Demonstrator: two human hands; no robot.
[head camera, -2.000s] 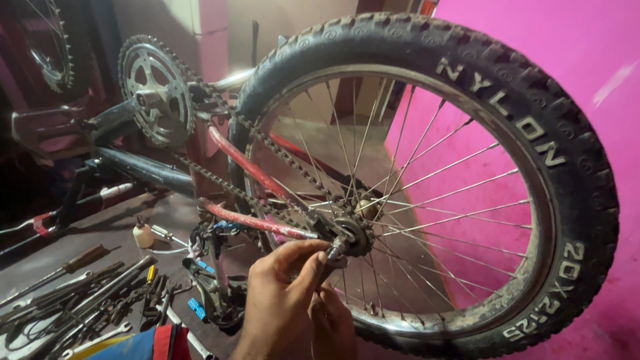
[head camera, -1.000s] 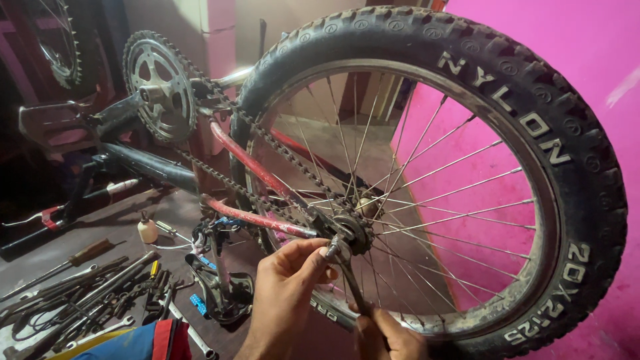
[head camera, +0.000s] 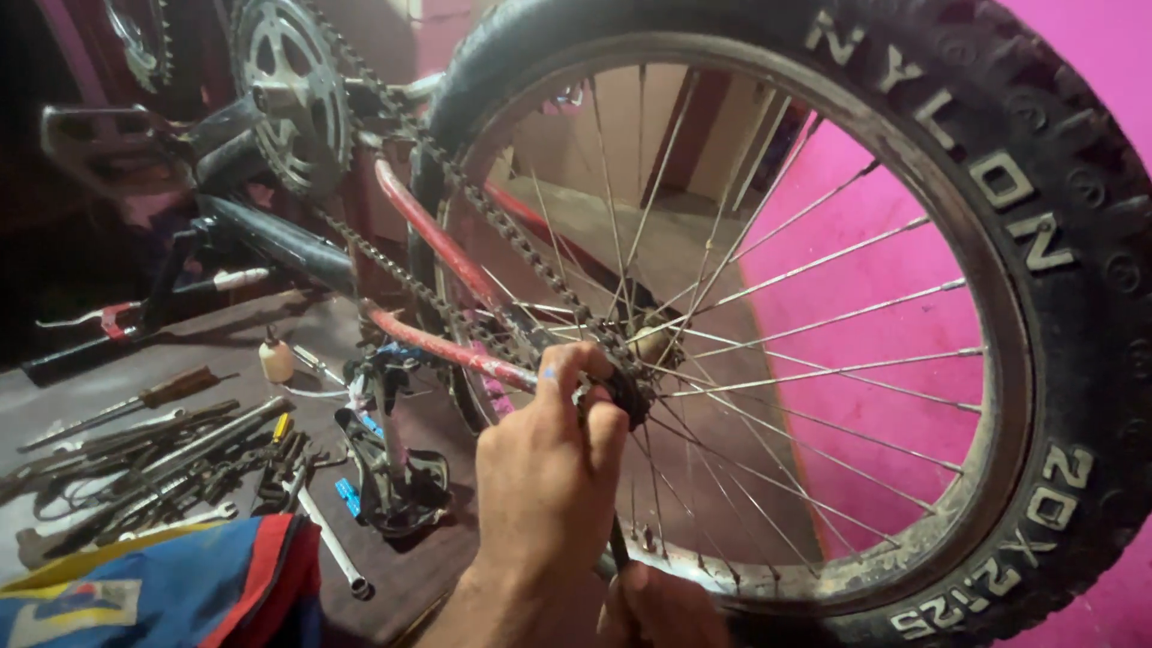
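An upturned bicycle's rear wheel, with its knobby black tire (head camera: 1017, 180), fills the right of the head view. My left hand (head camera: 549, 450) is at the axle end, where the red frame stays (head camera: 450, 351) meet; its thumb and index finger are pinched about the axle hardware, which they mostly hide. Low in the view, my right hand (head camera: 661, 607) grips the lower end of a dark wrench (head camera: 618, 540), whose upper end is behind the left hand. A chain (head camera: 504, 225) runs from the chainring (head camera: 297, 99) to the rear hub (head camera: 648, 346).
Wrenches, a wooden-handled screwdriver (head camera: 135, 407) and other metal tools (head camera: 171, 472) lie on the floor at left. Near them are a small bottle (head camera: 276, 358), a pedal (head camera: 405, 490) and a blue, red and yellow cloth (head camera: 180, 585). A pink wall (head camera: 855, 342) stands behind the wheel.
My left hand has shifted over the axle end and now covers the wrench's head, which showed one second ago. My right hand remains low on the wrench. The view has moved closer.
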